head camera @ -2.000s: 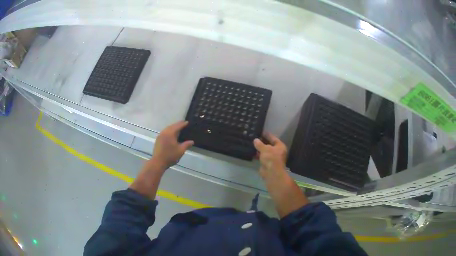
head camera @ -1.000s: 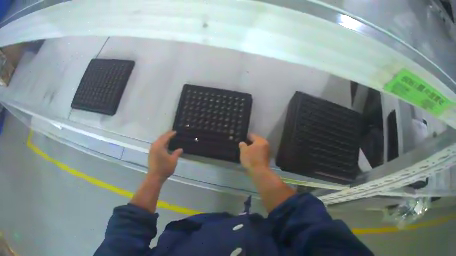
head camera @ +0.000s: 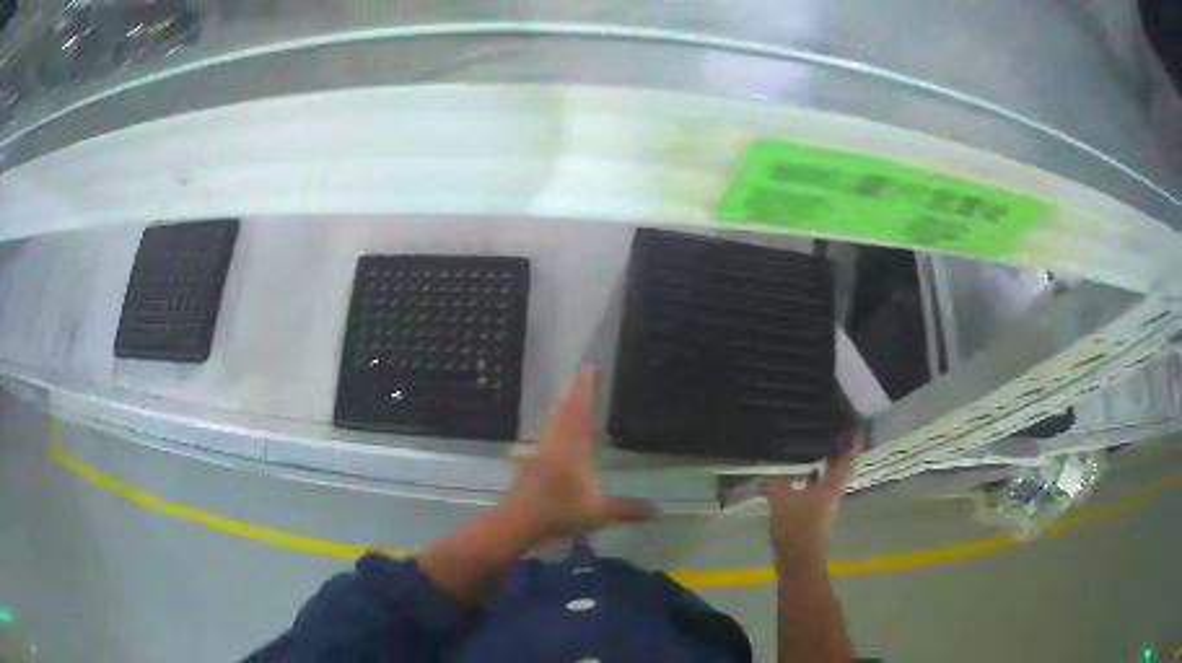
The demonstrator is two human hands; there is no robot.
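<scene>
A black component tray with a grid of pockets lies on the pale shelf, with small shiny parts in it. To its right stands a thicker black tray stack. My left hand is in front of the gap between them, fingers spread, holding nothing, slightly blurred. My right hand is at the front right corner of the stack, fingers up by its edge; whether it grips the stack cannot be told.
Another black tray lies at the left of the shelf. A pale frame beam with a green label crosses above. A perforated rail is at the right. A yellow line marks the floor.
Both hands have let go of the middle tray and moved right, toward the stack. The view has shifted right, so the trays appear further left.
</scene>
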